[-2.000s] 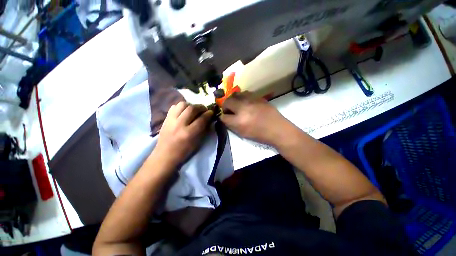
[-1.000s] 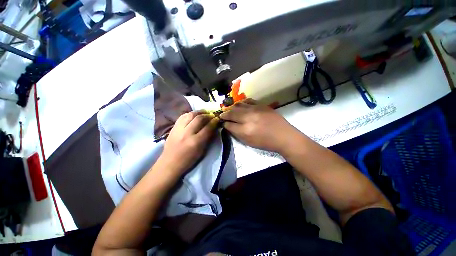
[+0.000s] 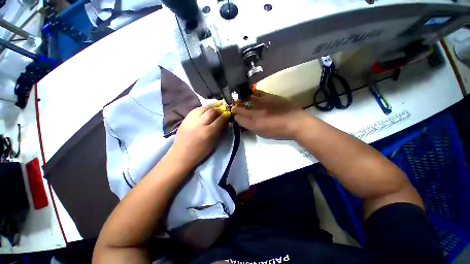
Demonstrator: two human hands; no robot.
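Dark brown fabric [image 3: 77, 170] with a pale grey-white backing [image 3: 141, 149] lies on the table left of the needle and hangs over the front edge. A thin black strip [image 3: 232, 160] runs down the pale cloth from the needle area. My left hand [image 3: 201, 129] pinches the cloth edge just left of the presser foot. My right hand [image 3: 268, 114] holds the same edge at the foot's right side, fingertips close to the left ones. The sewing machine head [image 3: 219, 56] stands over both hands; its needle tip and the pinched seam are partly hidden by fingers.
Black-handled scissors [image 3: 332, 90], a blue-green small tool [image 3: 381, 99] and a red-handled tool [image 3: 394, 66] lie right of the needle. A printed scale [image 3: 381, 125] marks the table [image 3: 278, 160]. A blue crate [image 3: 433, 160] stands below right. A black-and-red object [image 3: 36, 183] sits at left.
The view has shifted, so the machine head appears further right. My right hand now covers most of the orange strips. Both hands stay at the needle, and the pale cloth's folds have shifted slightly.
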